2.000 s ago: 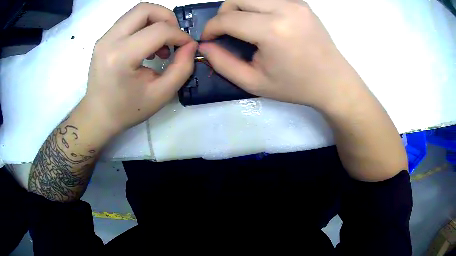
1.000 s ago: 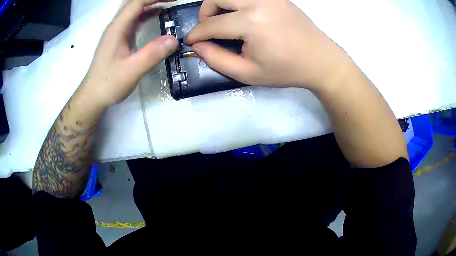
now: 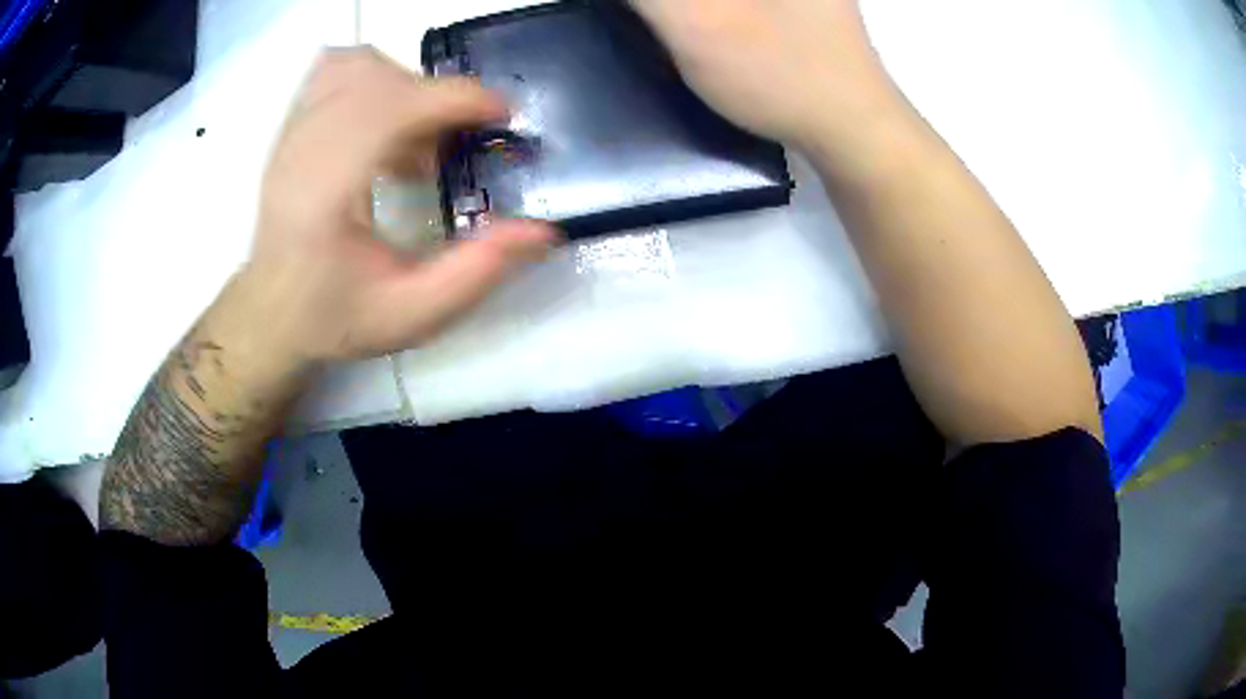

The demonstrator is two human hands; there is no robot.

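A flat black panel (image 3: 622,137) lies on the white foam sheet, its short edge with slots and small metal clips on the left. Thin lead wires (image 3: 503,142) show at that edge. My left hand (image 3: 369,219) is blurred, thumb and fingers spread apart around the left edge of the panel, with nothing seen in it. My right hand (image 3: 765,55) is over the panel's upper right; its fingers are cut off by the top edge of the picture, so what they do is hidden.
White foam sheet (image 3: 1011,150) covers the bench, with a shiny clear film patch (image 3: 625,255) below the panel. Black boxes (image 3: 130,62) stand at the upper left. Blue bins (image 3: 1148,389) are below the bench at the right. A yellow floor line (image 3: 321,623) shows at lower left.
My right hand has left the panel's clip edge and moved up and right. My left hand has opened beside that edge. The panel sits slightly further left and more of it shows.
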